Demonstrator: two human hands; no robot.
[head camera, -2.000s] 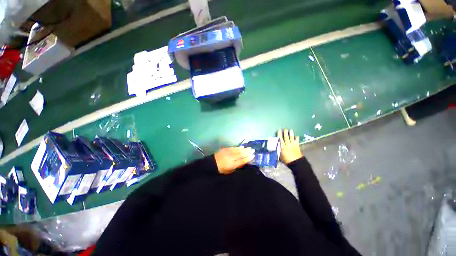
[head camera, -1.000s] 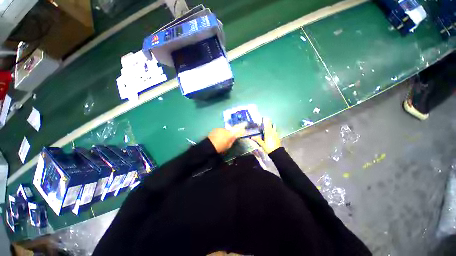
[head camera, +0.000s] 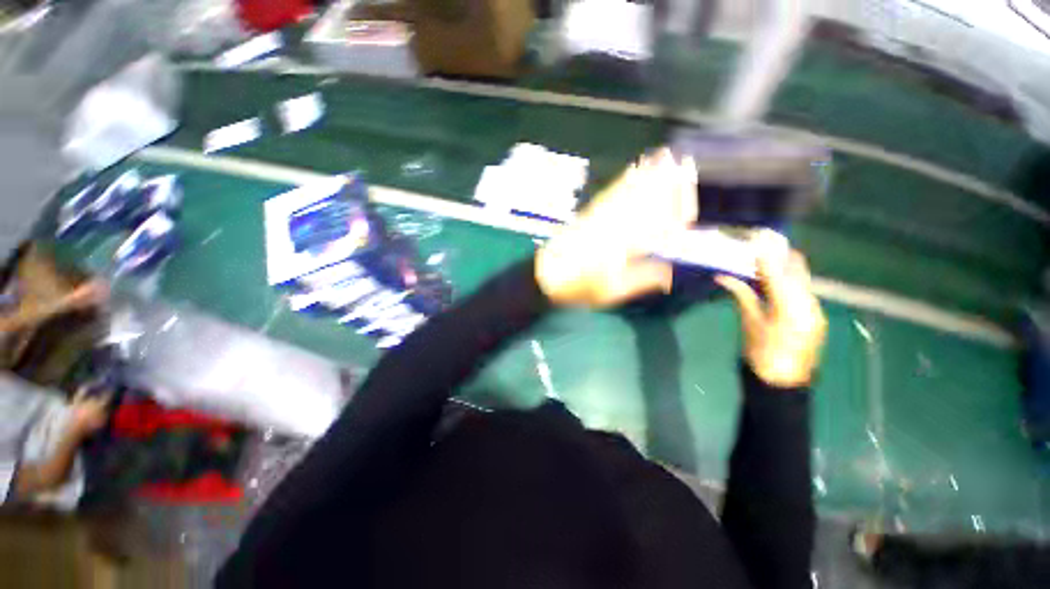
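Note:
The picture is blurred. My left hand (head camera: 610, 242) and my right hand (head camera: 789, 316) are raised over the bench at the open display box (head camera: 812, 161). They hold a white-faced, dark blue retail box (head camera: 708, 247) between them, left fingers at its left end and right fingertips at its right end. It overlaps the dark box stack (head camera: 743, 201) in the display box, so whether it touches the stack cannot be told. My left palm hides part of it.
Blue retail boxes (head camera: 328, 236) stand in a row at left, with smaller ones (head camera: 150, 219) beyond. White carton pieces (head camera: 533, 182) lie behind my left hand. A pale post (head camera: 766, 63) rises behind the display box. A coworker's arm (head camera: 58, 443) shows at lower left.
My view has turned left. Both hands have moved from the bench's front edge forward to the display box, and the retail box no longer lies at the front edge.

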